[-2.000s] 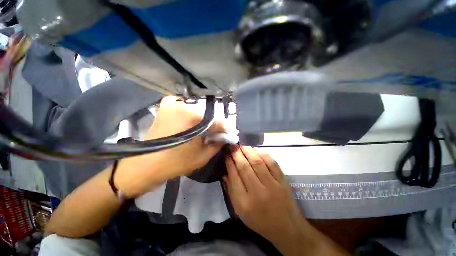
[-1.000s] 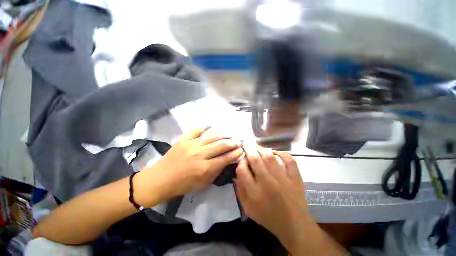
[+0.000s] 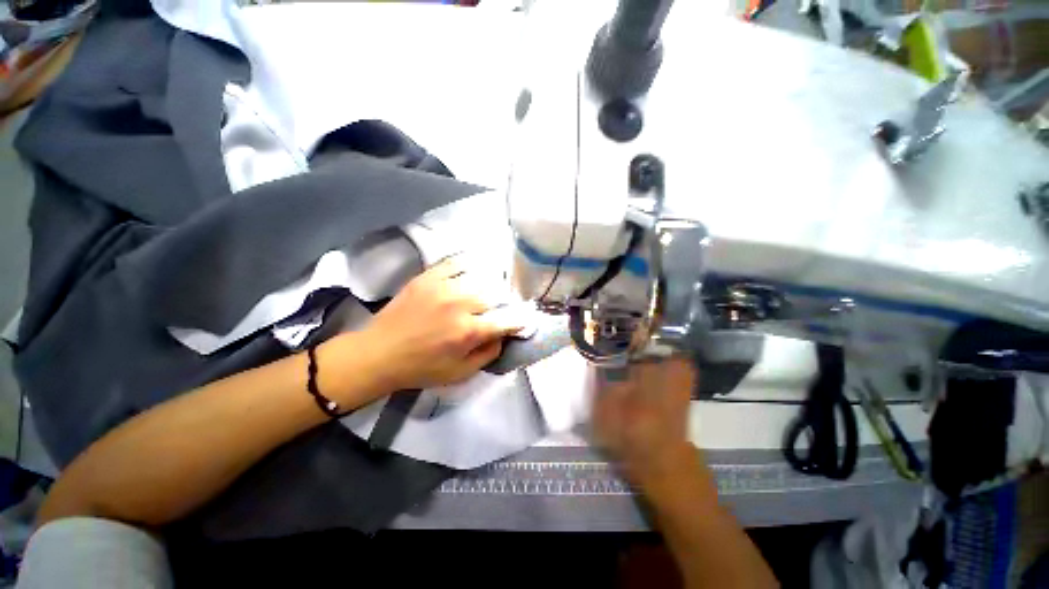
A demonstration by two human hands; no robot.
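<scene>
The white sewing machine head (image 3: 736, 150) fills the upper right. My left hand (image 3: 431, 328), with a dark cord on its wrist, has its fingertips on a small dark grey fabric piece (image 3: 529, 347) left of the needle area, pinching or pressing it. My right hand (image 3: 644, 408) is blurred below the machine head; its fingertips are partly hidden behind the metal parts, so what it holds cannot be told. A pale fabric panel (image 3: 472, 428) lies below my left hand. Dark grey fabric (image 3: 265, 236) spreads in folds at the left.
Black-handled scissors (image 3: 821, 431) lie right of my right hand, with slim yellow-green snips or tweezers (image 3: 891, 435) beside them. A printed ruler (image 3: 552, 477) runs along the table's front edge. A dark block (image 3: 722, 377) sits right of the needle area. Cluttered items stand at the upper right.
The view has shifted back, showing more of the machine head. My right hand has moved right, away from my left hand, to below the machine head. More pale fabric shows between the hands.
</scene>
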